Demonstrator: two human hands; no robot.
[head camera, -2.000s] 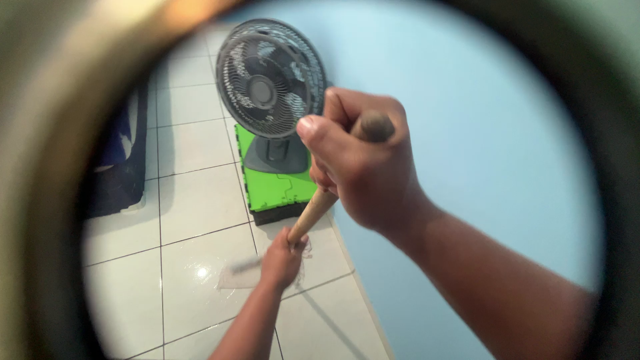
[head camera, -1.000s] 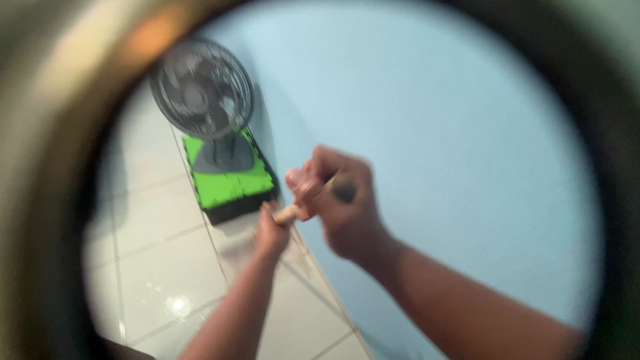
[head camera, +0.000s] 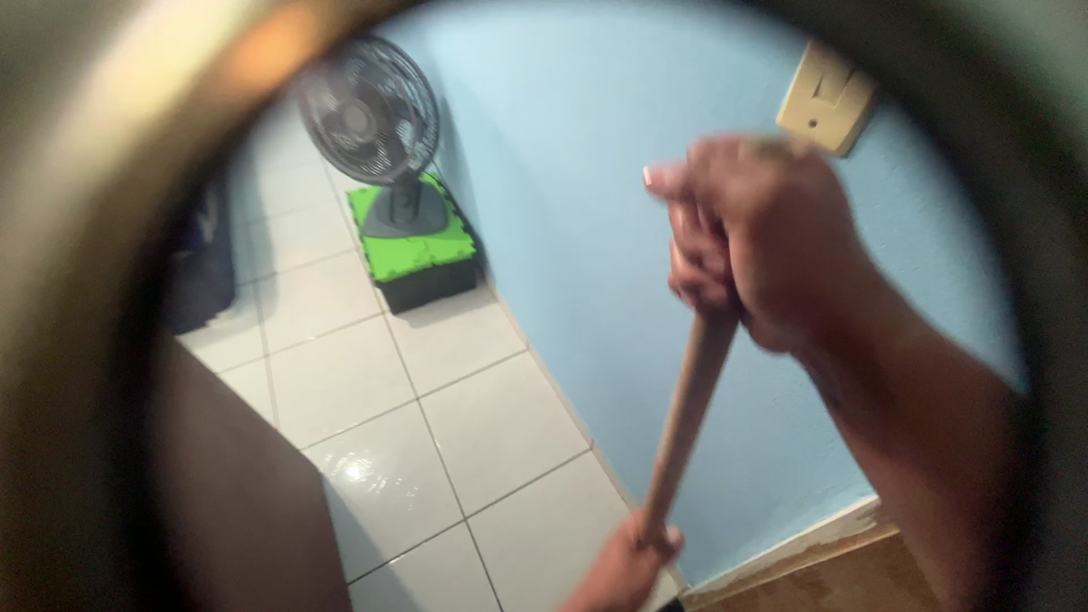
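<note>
A wooden pole (head camera: 690, 412) runs steeply down from upper right to lower centre. Near its top, my right hand (head camera: 756, 229) is closed around it in front of the blue wall. Lower down, at the bottom of the view, my left hand (head camera: 633, 557) grips the same pole. Whatever is at the pole's lower end is hidden or out of view.
A grey fan (head camera: 365, 119) stands on a green mat (head camera: 416, 255) over a dark box against the blue wall (head camera: 578, 212). A wall switch (head camera: 824, 98) is at upper right. Brown furniture or a door (head camera: 246, 476) stands left, on white floor tiles (head camera: 340, 378).
The view has shifted, bringing the wall switch, brown floor and brown panel into sight. The pole now shows at more length, with my hands farther apart than one second ago.
</note>
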